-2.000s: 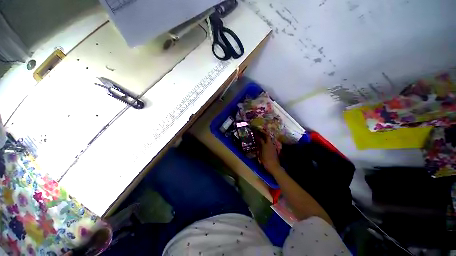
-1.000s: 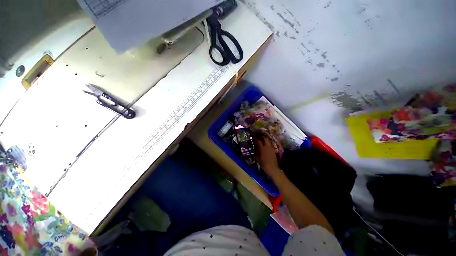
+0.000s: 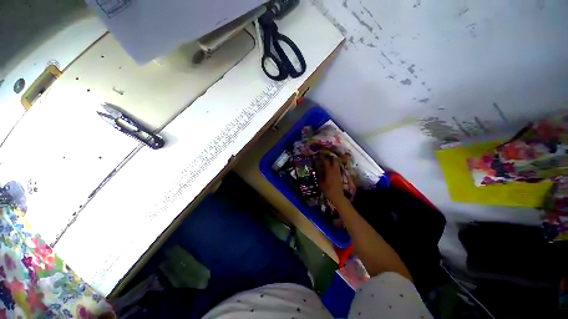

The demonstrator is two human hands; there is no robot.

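My right hand (image 3: 331, 182) reaches into the blue plastic bin (image 3: 270, 175) right of the table. Its fingers are among bunched small floral pieces (image 3: 317, 141); whether they grip any cannot be told. A dark patterned piece lies beside the fingers. The large floral garment piece (image 3: 28, 271), white with red, yellow and purple flowers, lies at the table's lower left, cut off by the picture edge. My left hand is not clearly visible.
Thread snips (image 3: 132, 126) lie on the white table (image 3: 156, 180). Black scissors (image 3: 282, 53) lie at its far right corner by a printed sheet (image 3: 168, 25). A black cloth (image 3: 398, 218) hangs beside the bin. Floral cloth lies on a yellow sheet (image 3: 454, 177) at right.
My right hand stays in the bin and has shifted slightly among the floral pieces. The view has moved a little, so the snips and garment piece appear further left.
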